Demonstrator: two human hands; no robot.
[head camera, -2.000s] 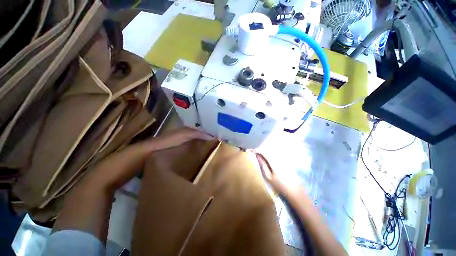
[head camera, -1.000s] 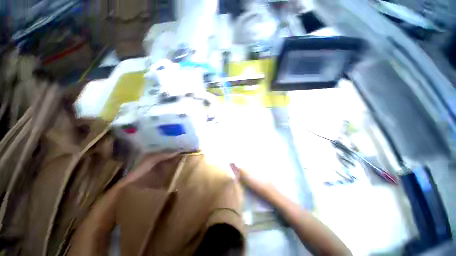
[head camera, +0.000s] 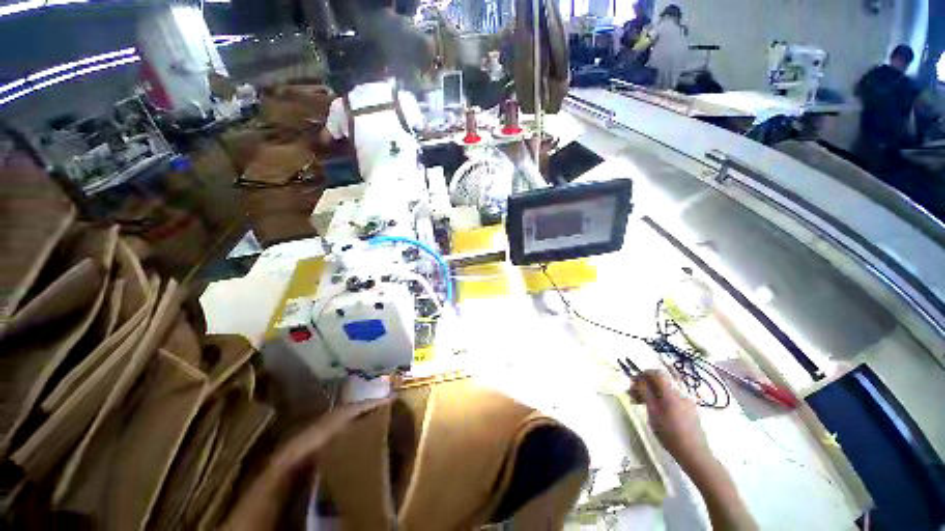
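Note:
The brown workpiece (head camera: 456, 446) lies in front of the white sewing machine head (head camera: 358, 330), its far edge by the needle area and its near part curled up over a dark opening. My left hand (head camera: 337, 423), blurred, is at the workpiece's left side and seems to hold it; its fingertips are unclear. My right hand (head camera: 663, 402) is off the workpiece, over the white table at the right. Its fingers are closed on small dark snips or tweezers (head camera: 628, 368), whose two tips point away from me.
A stack of brown workpieces (head camera: 114, 384) stands at the left. The control panel (head camera: 570, 222) is behind the table. Black cable (head camera: 684, 363), a red-handled screwdriver (head camera: 762, 389) and a tape roll (head camera: 689, 301) lie at the right. A person (head camera: 375, 119) is behind the machine.
My right hand has left the workpiece, moved right and taken hold of the snips or tweezers. My left hand stays at the workpiece. The view has lifted and turned right.

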